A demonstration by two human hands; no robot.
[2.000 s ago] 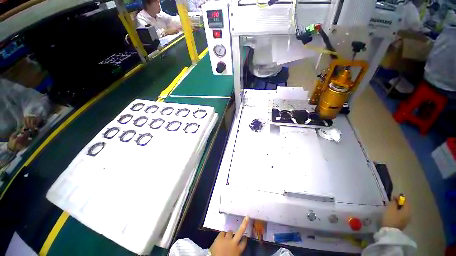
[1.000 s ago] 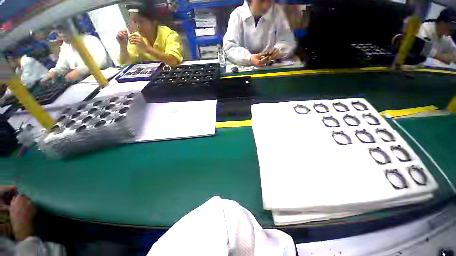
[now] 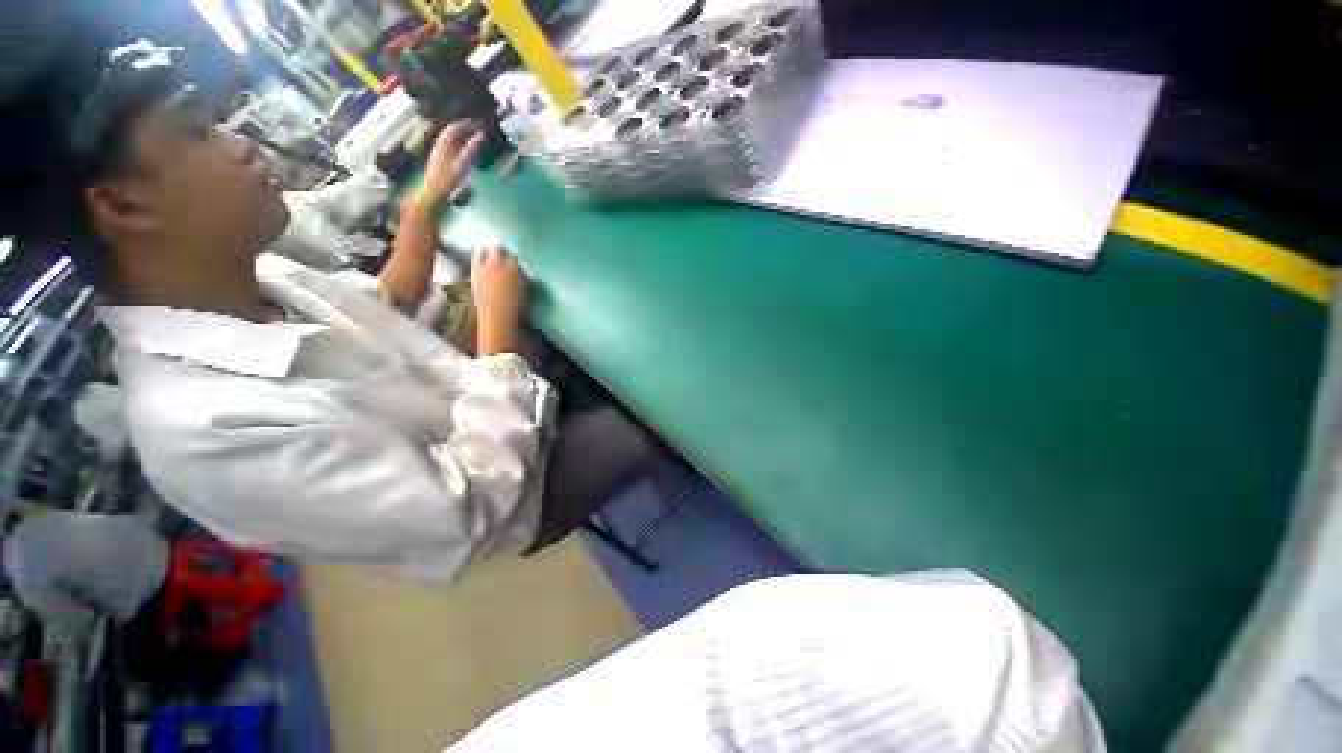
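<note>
Neither of my hands shows. A white sleeve or shoulder of my smock (image 3: 854, 669) fills the bottom middle. Nearest in front of me is the green bench top (image 3: 942, 383). At its back stands a shiny stack of clear blister trays (image 3: 670, 125) with rows of round pockets. A flat white board (image 3: 971, 155) lies to the right of the stack, with a small dark smudge on it. A pale edge, perhaps of the white blister tray (image 3: 1295, 618), is cut off at the right rim.
A person in a pale smock (image 3: 324, 441) sits at the left, forearms at the bench edge. Red stools or crates (image 3: 214, 596) and a blue one (image 3: 211, 728) stand on the floor at lower left. A yellow post (image 3: 530, 56) rises behind the trays.
The view has swung left from the machine, across the bench, to the neighbouring worker. The machine and rings have left the picture. The clear tray stack and white board now appear further right.
</note>
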